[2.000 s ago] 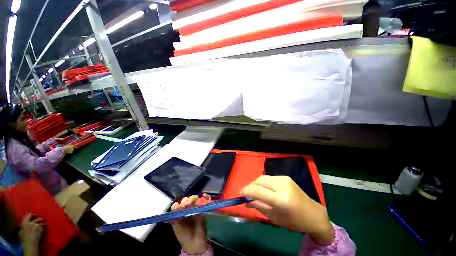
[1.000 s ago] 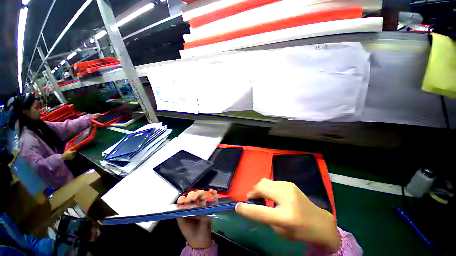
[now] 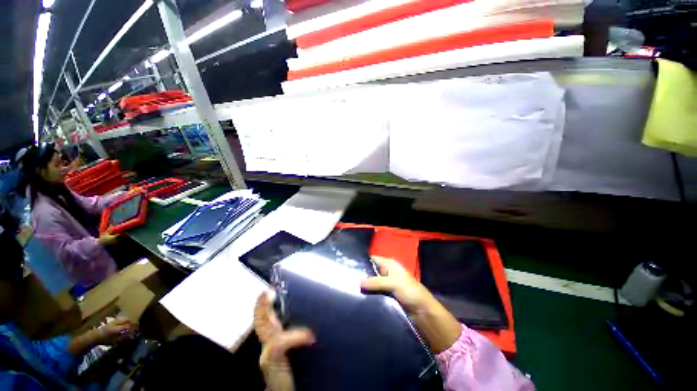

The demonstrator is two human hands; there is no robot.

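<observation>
A tablet (image 3: 351, 336) with a dark glossy face and bright glare near its top edge is held tilted up in front of me. My left hand (image 3: 277, 344) grips its left edge, with the thumb on the face. My right hand (image 3: 405, 289) holds its upper right edge. The tablet's lower end is cut off by the picture's edge. Behind it, a red foam tray (image 3: 393, 246) holds one dark tablet (image 3: 461, 281) at its right and another at its left, partly hidden. One more tablet (image 3: 269, 252) lies tilted over the white sheet and the tray's left side.
A white sheet (image 3: 214, 302) lies left of the tray, beside a stack of white sheets with a blue tablet (image 3: 202, 223). A small white bottle (image 3: 642, 282) and blue pen (image 3: 634, 351) are at right. Papers (image 3: 474, 134) hang from the shelf. A person (image 3: 65, 218) in pink is at left.
The held tablet has turned from edge-on to show its broad dark face. My left hand has moved from under it to its left edge. The person in pink now holds a red tray more upright.
</observation>
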